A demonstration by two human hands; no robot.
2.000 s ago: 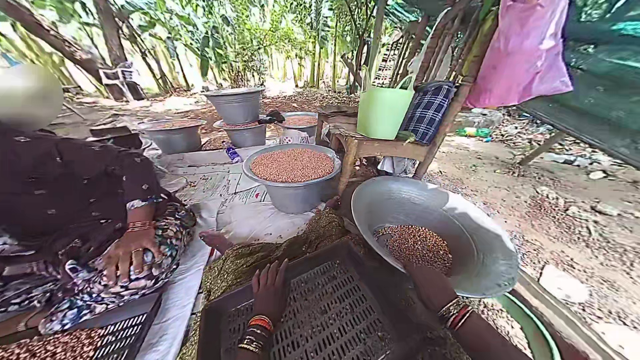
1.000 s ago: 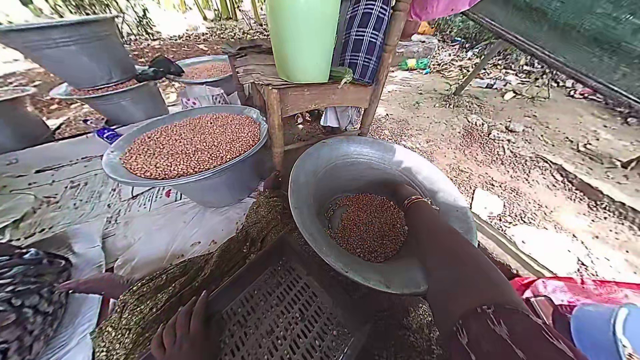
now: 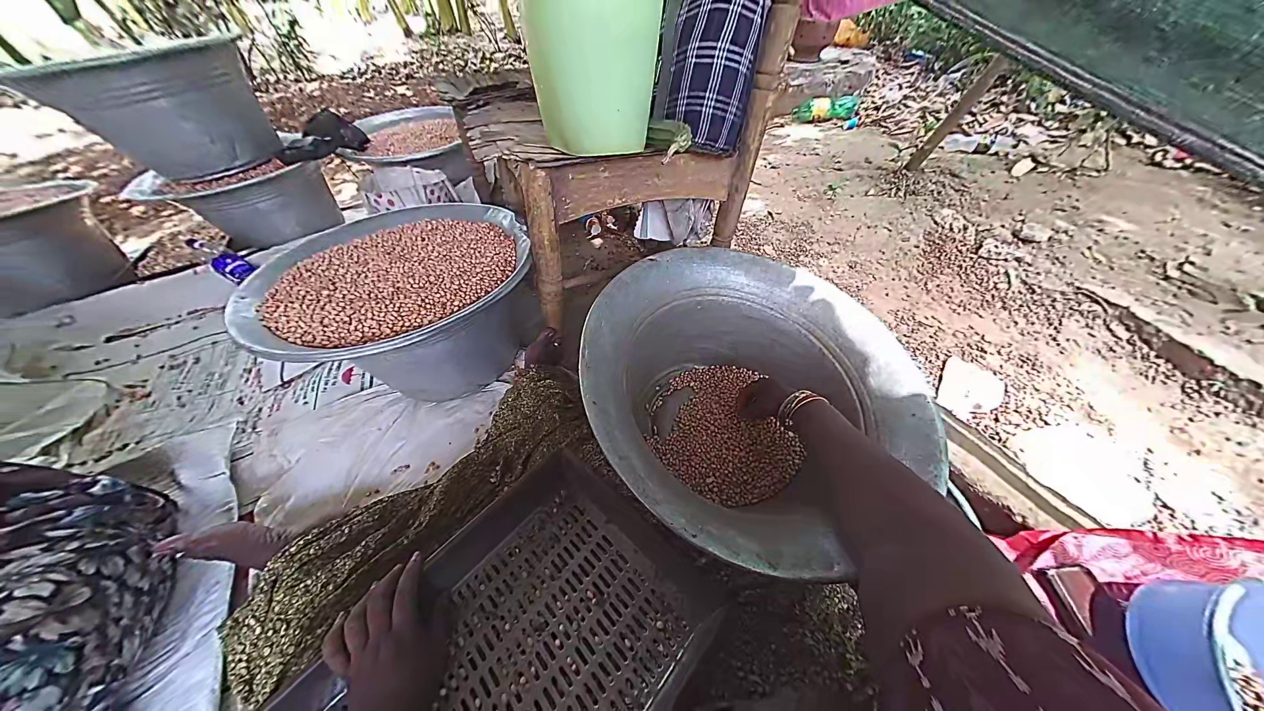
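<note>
My right hand (image 3: pixel 762 399) is down in a wide metal basin (image 3: pixel 642 326), touching a heap of small reddish-brown nuts or seeds (image 3: pixel 726 444); its fingers are partly hidden there, and bangles circle the wrist. My left hand (image 3: pixel 387 632) rests on the left rim of a dark slotted plastic tray (image 3: pixel 573 592), fingers bent over the edge. A few small pieces lie scattered on the tray. Left of the basin stands another metal basin (image 3: pixel 444 346), heaped with the same kind of nuts or seeds (image 3: pixel 395 281).
A wooden chair (image 3: pixel 632 186) behind the basins holds a light green plastic container (image 3: pixel 592 74) and checked cloth (image 3: pixel 716 74). More metal tubs (image 3: pixel 178 109) stand at the upper left. Another person's patterned clothing (image 3: pixel 79 583) shows at lower left, a blue bucket (image 3: pixel 1175 627) at lower right.
The view has swung down and to the right since the first frame. My right hand has stayed in the basin, and my left hand at the tray. The basin's heap now shows a bare patch.
</note>
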